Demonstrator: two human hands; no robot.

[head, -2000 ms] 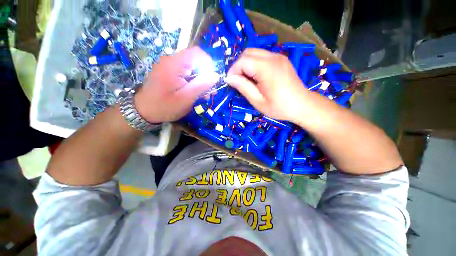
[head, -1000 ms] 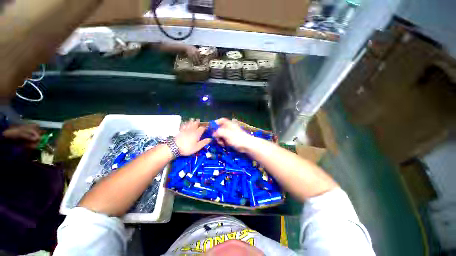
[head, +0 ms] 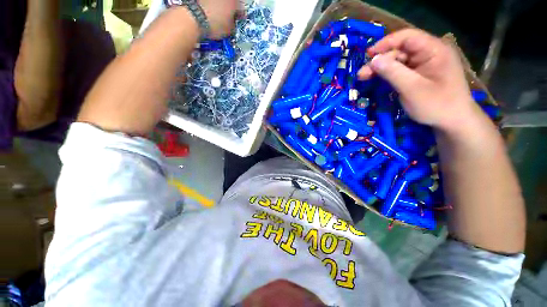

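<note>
Blue battery packs with red leads and small white connectors fill the open carton (head: 294,144). The white tub (head: 204,137) beside it on the left holds a tangle of boards and wires (head: 228,90) and a few blue packs. My left hand (head: 221,17), with a metal watch on the wrist, is over the far part of the tub, partly cut off by the top edge; its fingers are not clear. My right hand (head: 423,78) is over the packs, thumb and fingers curled close together; whether they hold something small cannot be told.
Another person's bare arm (head: 37,72) and dark clothing show at the left. A red thing (head: 173,144) is low near the tub's near edge. A yellow line (head: 193,193) crosses the floor. A pale metal bar stands beyond the carton at the upper right.
My hands were together over the carton and are now apart. The left has moved over the tub; the right remains over the packs. The view has tilted back down from the bench.
</note>
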